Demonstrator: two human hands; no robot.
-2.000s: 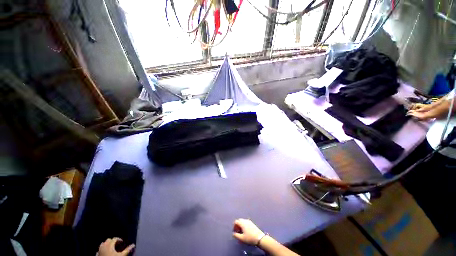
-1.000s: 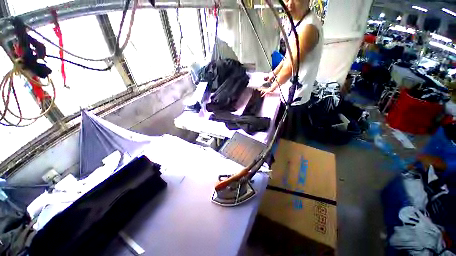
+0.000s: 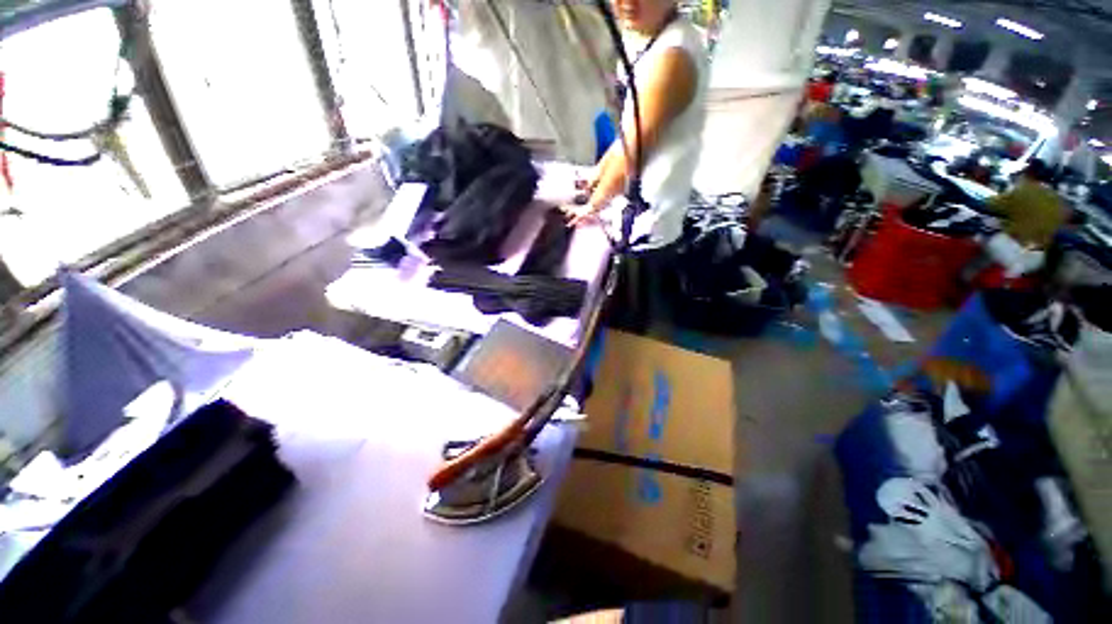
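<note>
The steam iron (image 3: 485, 485) stands on the lilac pressing table (image 3: 366, 536) near its right edge, with its hose rising up and right. No hand is on it. The stack of black pieces (image 3: 153, 512) lies at the lower left, cut off by the picture's edge. My left hand is out of the picture. A small skin-toned patch shows at the bottom edge, too cut off to tell what it is; no hand of mine can be made out.
A ribbed iron rest (image 3: 518, 363) is beyond the iron. A strapped cardboard box (image 3: 652, 451) stands right of the table. A co-worker (image 3: 665, 134) stands at another table with black cloth (image 3: 476, 189). A red bin (image 3: 915, 256) and piled white-and-blue cloth (image 3: 921, 524) are at the right.
The view has swung right. Both my hands, seen at the near table edge two seconds ago, have left the picture. The iron stays standing on the table.
</note>
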